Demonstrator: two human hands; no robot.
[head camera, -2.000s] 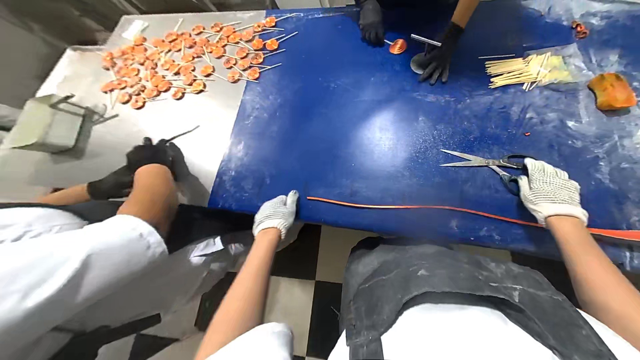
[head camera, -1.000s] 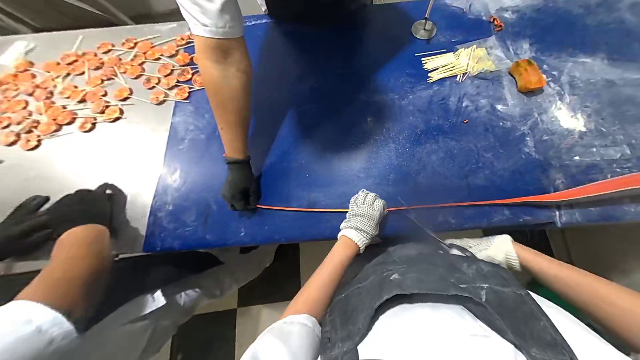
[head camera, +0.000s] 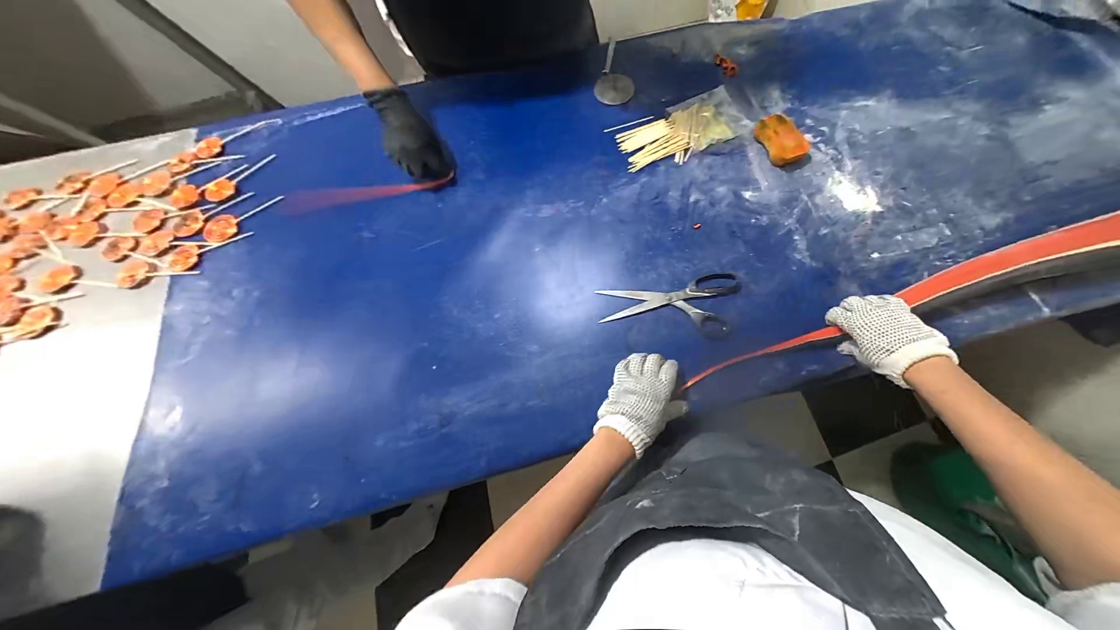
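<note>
A long red and pale candy strip (head camera: 1006, 265) comes in from the right, wide there and tapering to a thin end near the table's front edge. My right hand (head camera: 888, 337), in a white dotted knit glove, grips its narrowing part. My left hand (head camera: 639, 401), gloved alike, is at the thin tip; whether its fingers pinch the tip is hidden. Scissors (head camera: 669, 300) with black handles lie with blades apart just beyond my left hand. Across the table, a co-worker's black-gloved hand (head camera: 416, 144) holds a separate red strand (head camera: 350, 194), blurred at its left end.
Orange lollipops (head camera: 149, 219) lie on a metal surface at the left. On the blue table (head camera: 350, 376) are wooden sticks (head camera: 656, 142) by a plastic bag, an orange candy lump (head camera: 781, 140) and a round metal press (head camera: 613, 87). A co-worker stands at the far side.
The scissors, by my right hand a second ago, now lie on the table. My right hand has taken hold of the strip. The co-worker's hand has moved to the far side with a strand. The view has shifted.
</note>
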